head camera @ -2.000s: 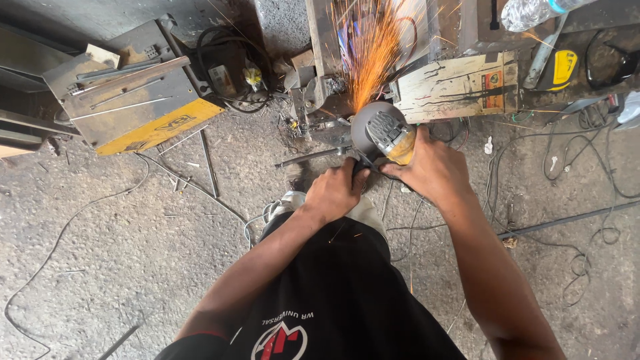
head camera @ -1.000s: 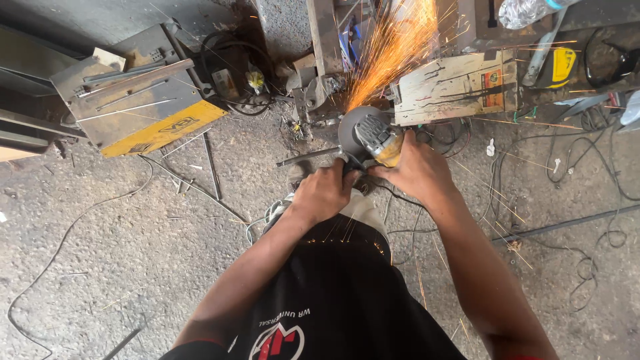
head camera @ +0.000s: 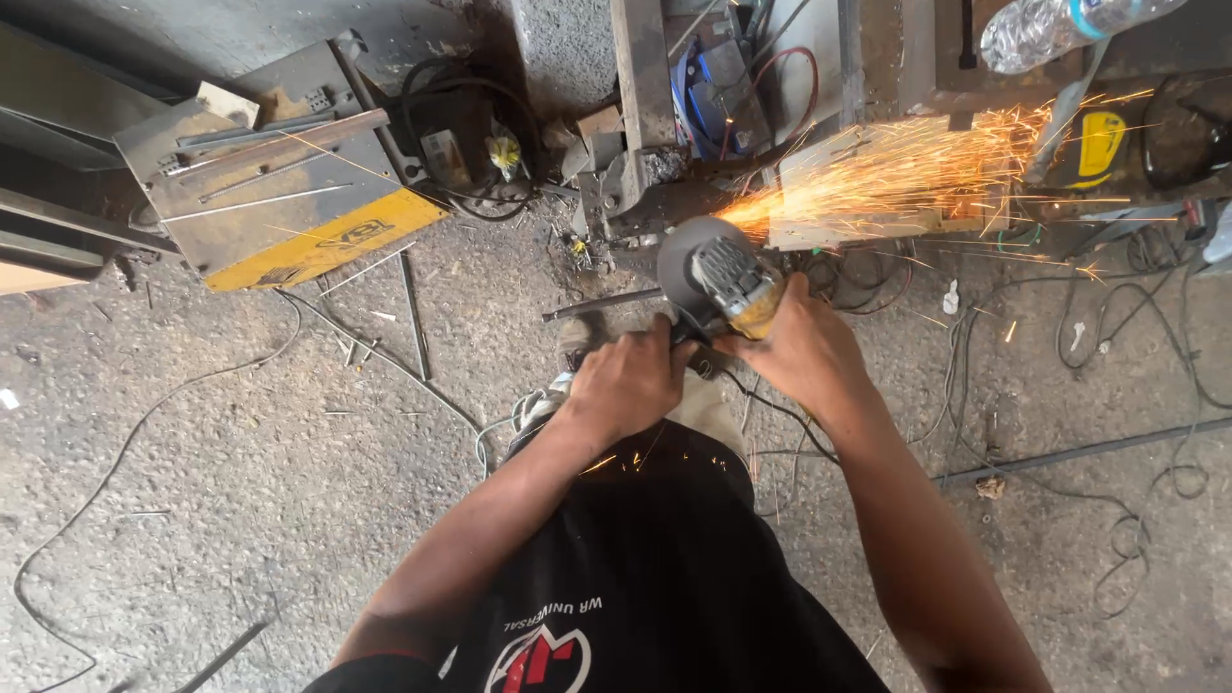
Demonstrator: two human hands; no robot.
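An angle grinder (head camera: 736, 274) with a yellow body and grey gear head is held between my two hands. My left hand (head camera: 630, 377) is closed around its black side handle (head camera: 685, 332). Around the yellow body, on the right, my right hand (head camera: 804, 346) is wrapped. The grinder's round disc (head camera: 695, 258) lies at the edge of dark metal (head camera: 674, 207) beside a vise-like clamp (head camera: 616, 197). Orange sparks stream from the disc to the right, over a pale box (head camera: 837, 183). The exact contact point is hidden by the disc and glare.
A yellow and grey machine case (head camera: 279, 183) with metal rods on top stands at upper left. Cables (head camera: 953, 356) and a long bar (head camera: 1088, 449) lie on the floor at right. A plastic bottle (head camera: 1044, 34) and a yellow tape measure (head camera: 1100, 144) are at upper right.
The spark stream has swung from pointing upward to pointing right across the pale box. The grinder, still in both hands, has turned slightly.
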